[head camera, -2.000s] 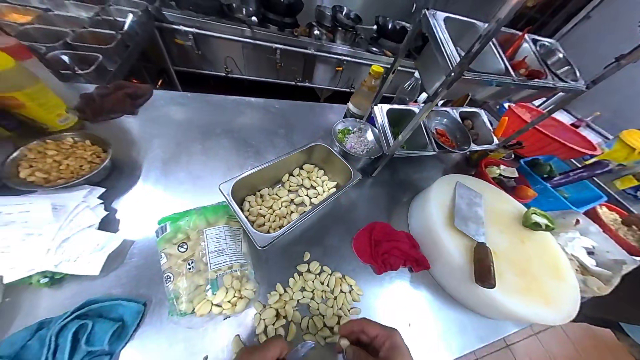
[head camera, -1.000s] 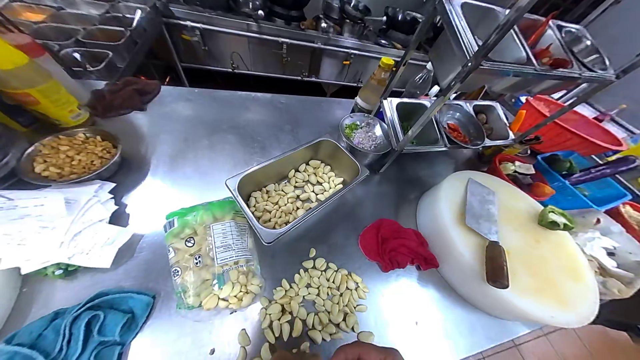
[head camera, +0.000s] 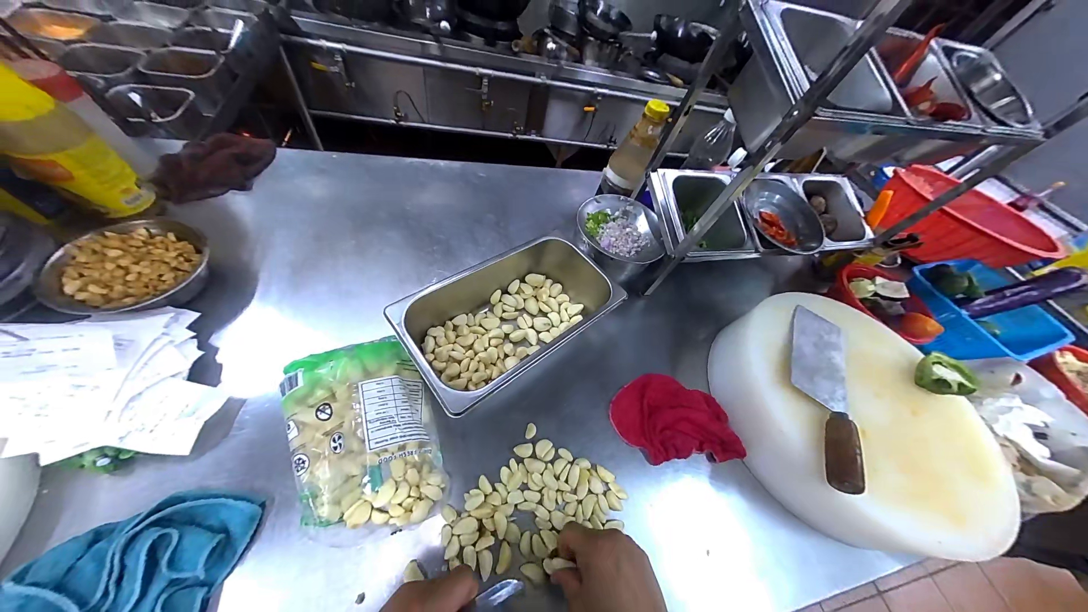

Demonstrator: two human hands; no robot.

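Peeled garlic cloves (head camera: 544, 489) lie in a loose pile on the steel counter. At its near edge, my right hand (head camera: 608, 569) pinches a clove between thumb and finger. My left hand (head camera: 438, 591) is closed beside a small shiny blade (head camera: 497, 592), its grip mostly below the view. Behind the pile, a rectangular steel pan (head camera: 510, 319) holds many cloves. To its left lies an open plastic bag (head camera: 365, 433) with more cloves at its mouth.
A cleaver (head camera: 829, 399) rests on a thick round chopping board (head camera: 901, 476) at right, a red cloth (head camera: 676, 421) beside it. At left are a teal cloth (head camera: 136, 557), papers (head camera: 102, 382) and a bowl of nuts (head camera: 127, 268). A metal rack (head camera: 756, 161) stands at back right.
Both hands, barely visible at the bottom edge one second ago, now show more fully. My right hand has come up to the near side of the pile.
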